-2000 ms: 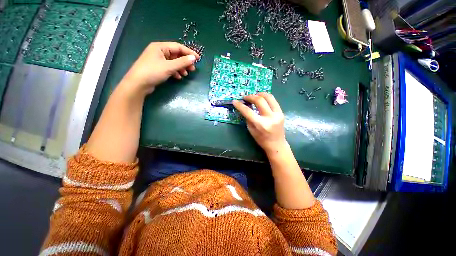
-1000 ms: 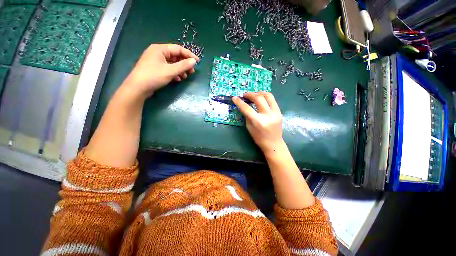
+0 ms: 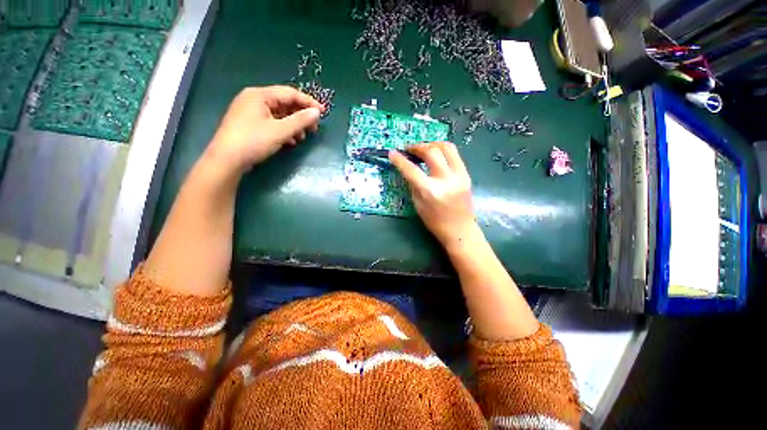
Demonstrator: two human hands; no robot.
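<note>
A green circuit board (image 3: 363, 186) lies flat in front of me on the dark green mat. My right hand (image 3: 439, 186) is over the board's right side and holds dark tweezers (image 3: 374, 154), whose tips point left at the board's left part. My left hand (image 3: 267, 126) is left of the board, thumb and forefinger together beside a small component pile (image 3: 318, 94). Whether a component is between those fingertips is too small to tell.
The main component heap (image 3: 437, 38) lies at the back, with a white paper slip (image 3: 522, 65) beside it. Small component groups (image 3: 496, 124) and a pink lump (image 3: 559, 161) are at right. A blue-framed holder (image 3: 660, 210) stands far right. A board tray (image 3: 141, 164) is at left.
My right hand and the tweezers have moved slightly up the board, toward its back edge. My left hand stays beside the small pile. The whole view has shifted a little.
</note>
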